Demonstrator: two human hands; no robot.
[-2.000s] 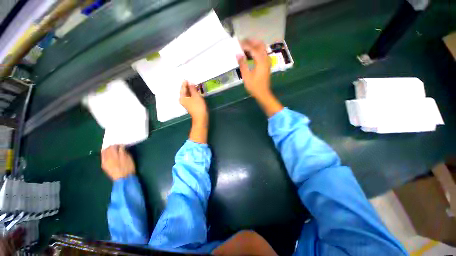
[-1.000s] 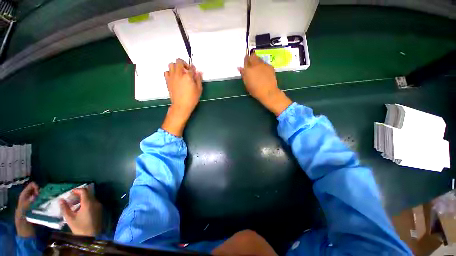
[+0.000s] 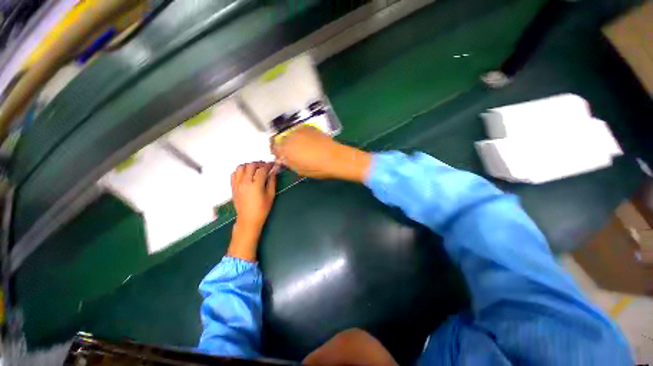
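Three open white boxes stand in a slanting row on the green belt, lids raised. The right box (image 3: 335,123) shows black accessories (image 3: 297,114) and a yellow-green packet (image 3: 303,129), partly hidden by my right hand. The middle box (image 3: 228,136) and the left box have white card inserts (image 3: 179,206) over their contents. My left hand (image 3: 253,191) is at the middle box's front edge, fingers curled. My right hand (image 3: 308,151) is at the right box's front left corner. Both hands are blurred; whether either grips anything cannot be told.
A stack of white inserts (image 3: 548,139) lies on the bench at right. A dark post with a pale foot (image 3: 495,79) stands beyond it. A brown carton (image 3: 614,250) is at the lower right. A metal rail (image 3: 215,100) runs behind the boxes.
The view has tilted, and the boxes appear lower and further left. My hands are closer together, around the join of the middle and right boxes. The neighbour's hands have left the view.
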